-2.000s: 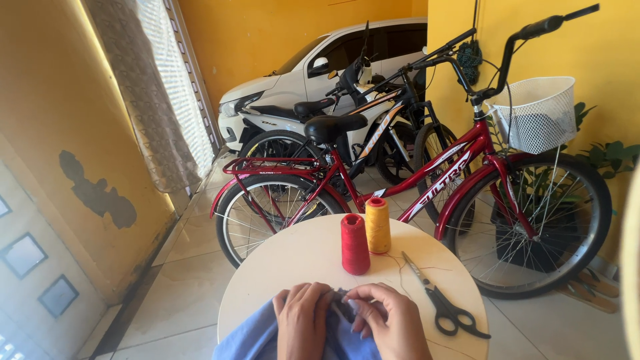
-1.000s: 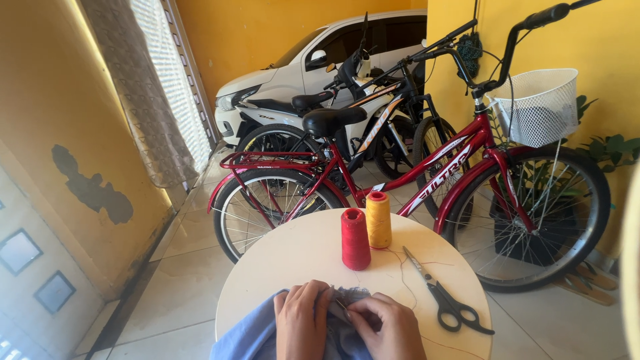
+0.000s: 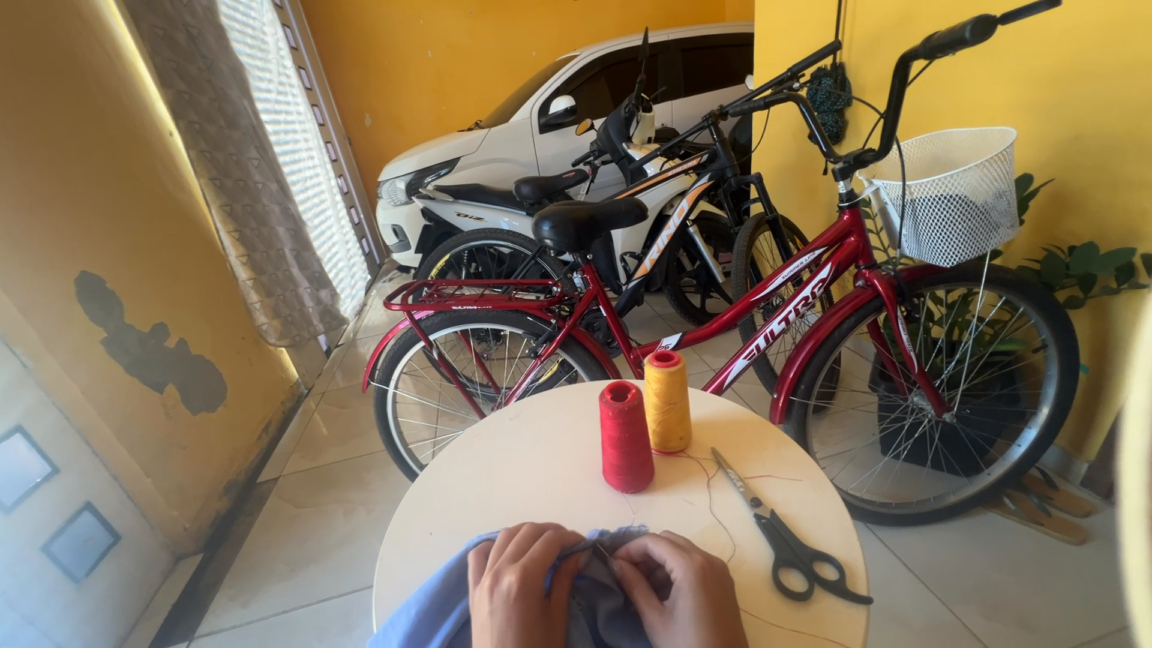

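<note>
My left hand [image 3: 524, 585] grips a bunched piece of blue cloth [image 3: 441, 598] at the near edge of the round table. Close beside it, my right hand [image 3: 679, 589] pinches a thin needle-like piece at the cloth's frayed edge. Its exact grip is partly hidden by the fingers. Beyond the hands stand a red thread cone [image 3: 625, 441] and a yellow thread cone [image 3: 667, 405], both upright. Scissors with black handles [image 3: 792, 544] lie to the right of my right hand, with loose thread [image 3: 711, 495] near their blades.
The round cream table [image 3: 504, 450] carries these things. Just behind it stands a red bicycle [image 3: 693, 337] with a white basket [image 3: 954, 198]. Another bicycle, a motorcycle and a white car [image 3: 513, 135] are farther back. A curtain [image 3: 243, 180] hangs at left.
My right hand has shifted slightly against the cloth; the fingers of both hands remain close together at its edge. The thread cones and scissors have stayed in place on the table.
</note>
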